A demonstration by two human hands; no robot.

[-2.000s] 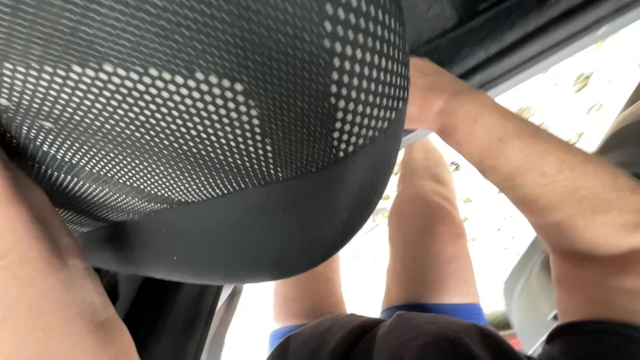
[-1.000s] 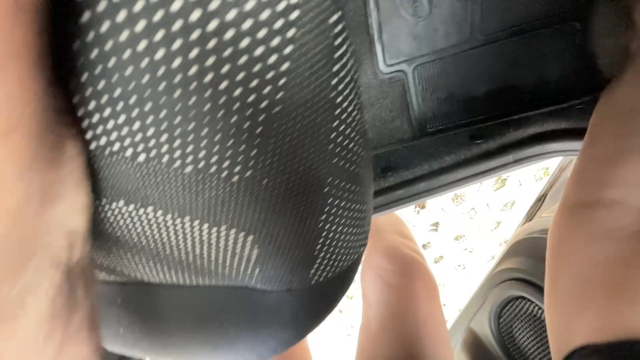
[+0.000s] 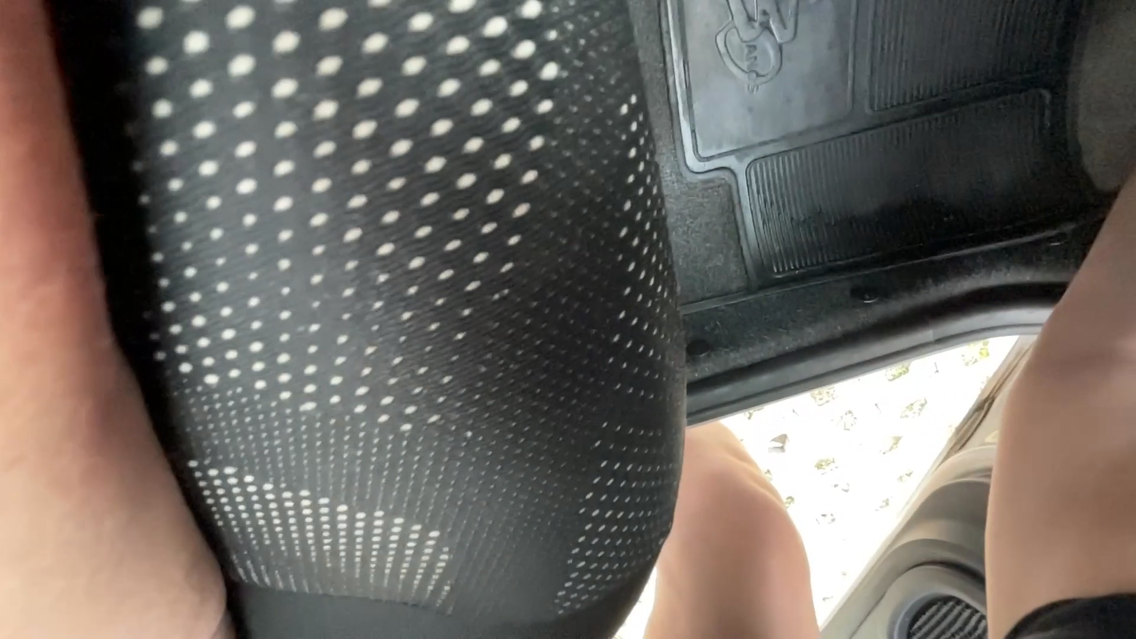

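A car seat (image 3: pixel 382 293) in black fabric with white dots fills the left and middle of the view. My left arm shows along the left edge beside the seat, with the hand out of the frame. At the right edge is my right arm, bent; its hand is also outside the view. What either hand holds or touches is hidden. My bare knee (image 3: pixel 737 532) shows below, beyond the seat's edge.
A black rubber floor mat (image 3: pixel 896 186) with raised ribs lies at the upper right. The door sill (image 3: pixel 852 355) crosses under it. Bright ground (image 3: pixel 834 461) shows through the doorway, beside a door panel with a round speaker grille (image 3: pixel 950 619).
The view has moved toward the footwell; the floor mat now shows. My right hand, seen by the seat's edge two seconds ago, is out of view.
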